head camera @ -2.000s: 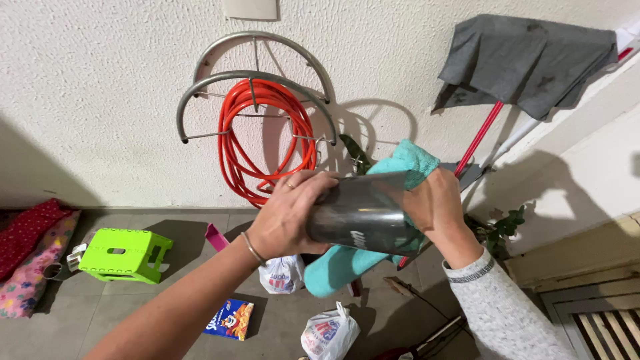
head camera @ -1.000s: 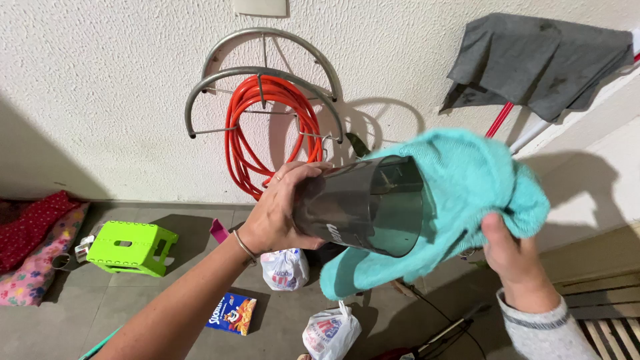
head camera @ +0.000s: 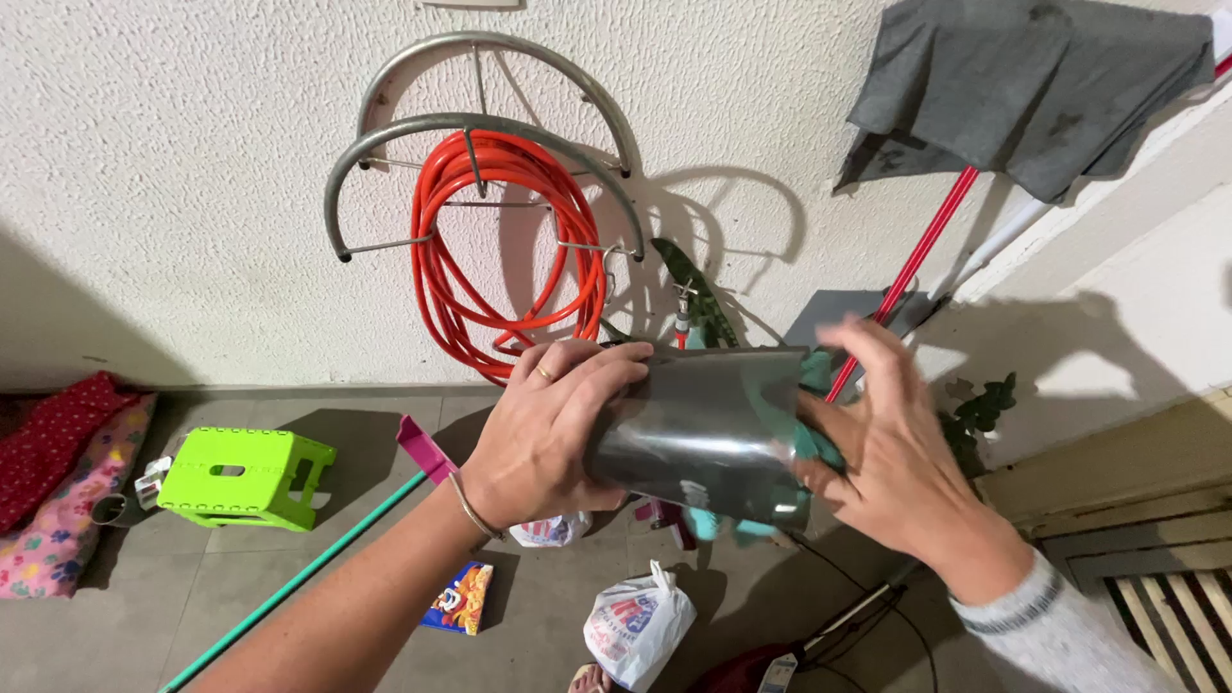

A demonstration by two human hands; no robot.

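My left hand (head camera: pixel 568 423) is closed around the base end of a smoky transparent plastic container (head camera: pixel 698 433), held on its side with its mouth to the right. At that mouth my right hand (head camera: pixel 876 452) pushes part of a turquoise cloth (head camera: pixel 816 423) inside, its fingertips partly hidden by the container wall. More of the cloth shows through the wall and hangs beneath it. Both hands are in front of the wall, right of a coiled orange hose.
The orange hose (head camera: pixel 428 250) hangs on a metal wall rack (head camera: pixel 481 120). A grey cloth (head camera: pixel 1030 96) drapes at upper right over a red pole (head camera: pixel 914 260). On the floor are a green step stool (head camera: pixel 231 476), a plastic bag (head camera: pixel 640 621), a snack box (head camera: pixel 460 599) and a turquoise pole (head camera: pixel 298 577).
The turquoise cloth, spread out to the right of the container a second ago, is now bunched at and in its mouth. My right hand has moved in to the mouth.
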